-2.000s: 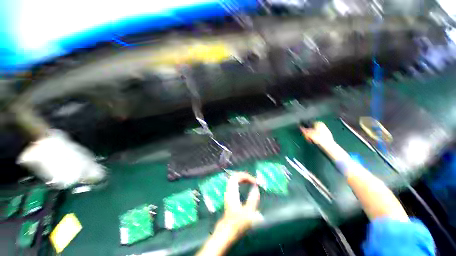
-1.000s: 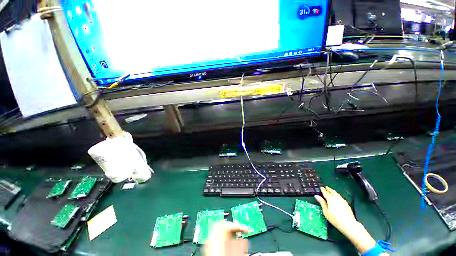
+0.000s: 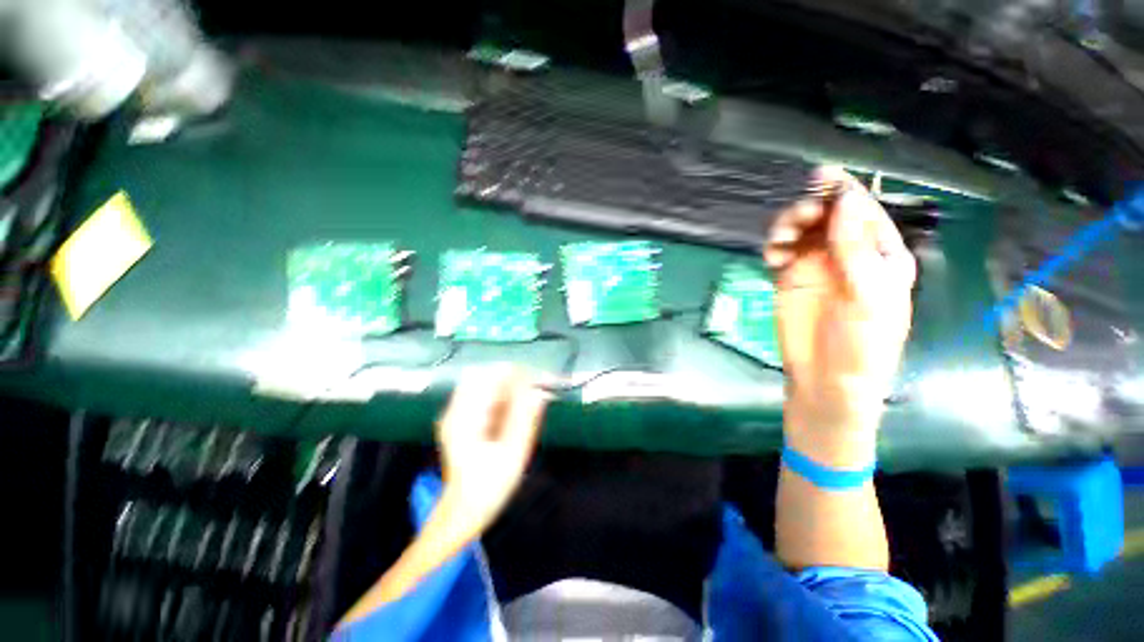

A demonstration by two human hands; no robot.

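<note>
Several green circuit boards lie in a row on the green bench, among them one at the left point(image 3: 345, 289), one beside it point(image 3: 489, 296) and a third point(image 3: 611, 282). A further board point(image 3: 749, 310) is partly covered by my right hand. My right hand point(image 3: 843, 257), with a blue wrist strap point(image 3: 827, 469), is raised over the right end of the keyboard point(image 3: 627, 169), fingers bent together; blur hides whether it holds anything. My left hand point(image 3: 492, 426) is blurred at the bench's front edge, below the second board, near thin dark cables; its fingertips are unclear.
Black trays with rows of upright boards point(image 3: 213, 539) sit below the bench at the left. A yellow note point(image 3: 100, 255) lies at the left. A tape roll point(image 3: 1044, 319) and blue cord point(image 3: 1076, 261) are at the right. A blue stool point(image 3: 1076, 502) stands lower right.
The view has tilted down, so the monitor is gone and the trays and my lap show. My right hand has lifted from beside the right board. My left hand has moved left to the front edge.
</note>
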